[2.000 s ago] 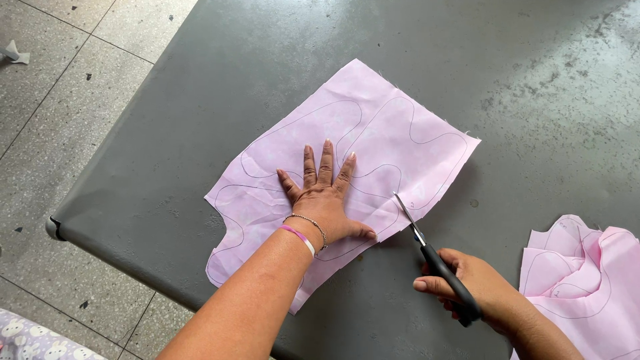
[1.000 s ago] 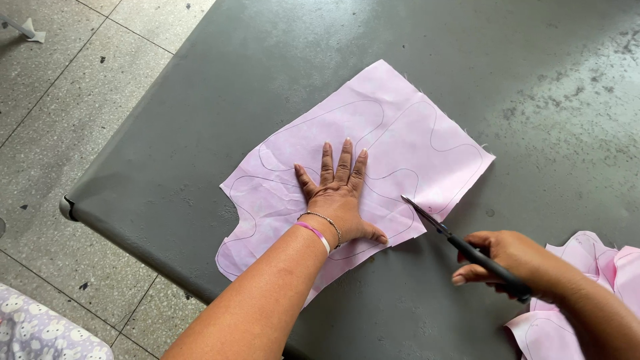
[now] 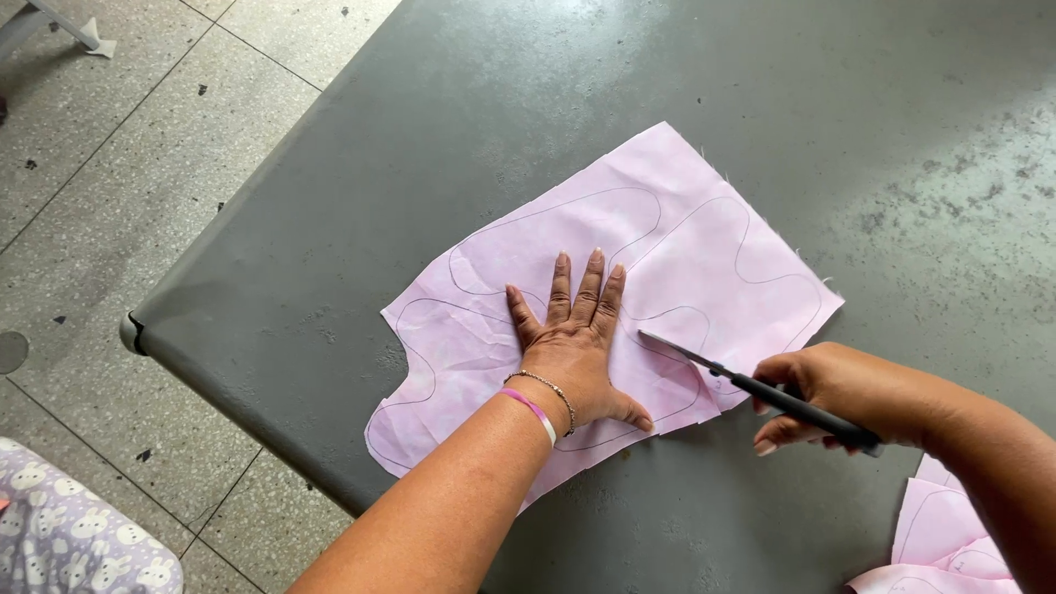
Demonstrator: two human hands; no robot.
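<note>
Pink fabric [image 3: 701,272] with curved pattern outlines drawn on it lies on a grey table. My left hand [image 3: 573,346] rests flat on it with fingers spread, a bracelet and a pink-and-white band at the wrist. My right hand [image 3: 817,396] grips black-handled scissors [image 3: 701,361] at the cloth's lower right side. Their blades point up and left, with the tip over the cloth near a drawn line, to the right of my left hand. Whether the blades are parted is hard to tell.
More pink fabric pieces [image 3: 932,528] with drawn lines lie at the lower right, partly behind my right forearm. The grey table [image 3: 272,247] has its corner at the left, above a speckled tile floor [image 3: 148,223]. A bunny-print cloth surface [image 3: 82,528] is at the lower left.
The scissors, still in my right hand, have moved farther in over the fabric and lie at a flatter angle. My left hand stays pressed on the cloth. The view has shifted somewhat.
</note>
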